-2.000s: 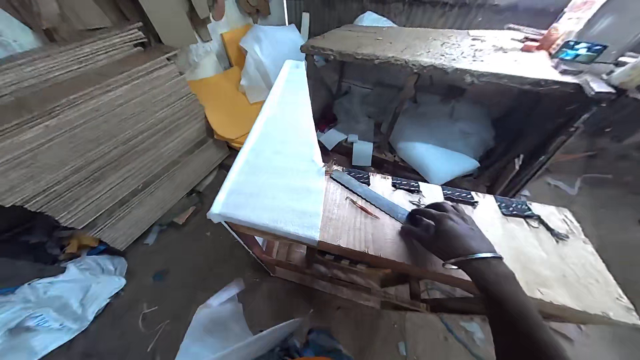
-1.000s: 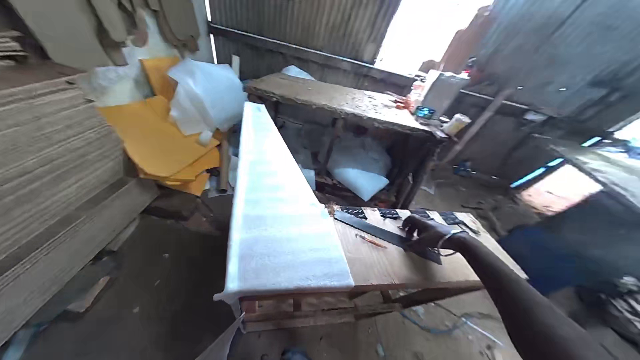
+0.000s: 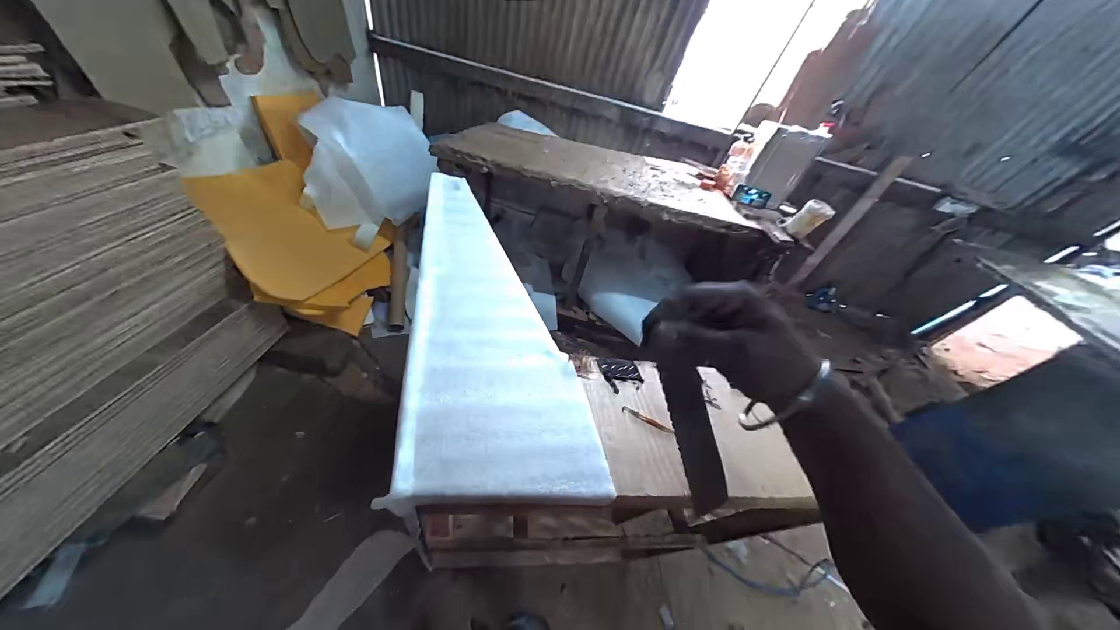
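My right hand (image 3: pixel 735 341), with a metal bangle at the wrist, grips one end of a long flat dark blade-like strip (image 3: pixel 691 437). The strip hangs down at a slant in front of the bare wooden board (image 3: pixel 779 459). White foam sheeting (image 3: pixel 499 402) covers the long tapering piece to the left of my hand. A thin orange-brown object (image 3: pixel 647 420) lies on the bare wood, and a piece of black webbing (image 3: pixel 619 370) is at its far edge. My left hand is out of view.
Stacked boards (image 3: pixel 105 289) fill the left side. Yellow foam sheets (image 3: pixel 289 236) and crumpled white foam (image 3: pixel 372 162) lie behind them. A rough workbench (image 3: pixel 577 166) stands at the back, with a phone (image 3: pixel 751 196) and bottles on it. A cable (image 3: pixel 770 588) lies low at right.
My right hand has lifted off the board with the dark strip, which lay across the wood in both earlier frames and now hangs steeply. The view has shifted since the first frame.
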